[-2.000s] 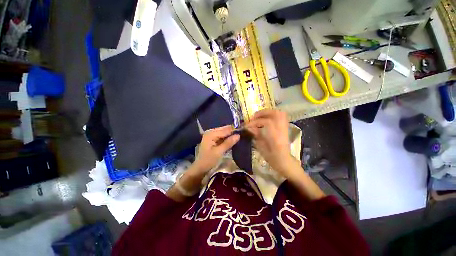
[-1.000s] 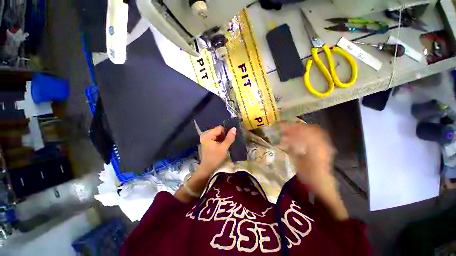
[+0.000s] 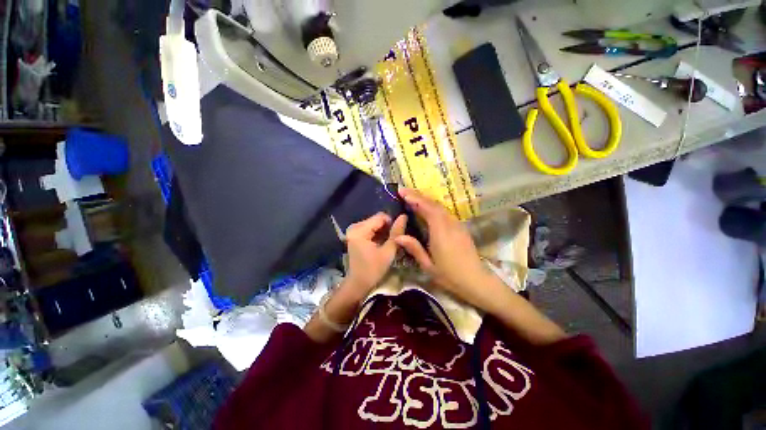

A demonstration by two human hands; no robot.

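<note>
A large dark garment panel (image 3: 277, 193) lies left of the taped machine bed and hangs over its front edge. My left hand (image 3: 369, 252) pinches the panel's right corner near the bed's front end; a thin pointed pale tip sticks out on the hand's left side. My right hand (image 3: 441, 243) is beside it, thumb and forefinger on the same dark corner. A small dark strip (image 3: 409, 220) shows between the hands, mostly hidden by the fingers. The presser foot area (image 3: 359, 88) is further back, with no cloth visible under it.
Yellow-handled shears (image 3: 571, 126) and a dark rectangular pad (image 3: 488, 95) lie right of the yellow printed tape (image 3: 420, 134). Green-handled snips (image 3: 620, 40) and a white bar (image 3: 626, 95) are further right. A white lamp-like unit (image 3: 181, 88) overhangs the panel. A blue crate (image 3: 220, 298) is below.
My right hand, blurred and away to the right one second ago, is back at the panel's corner beside my left hand. The view has shifted slightly.
</note>
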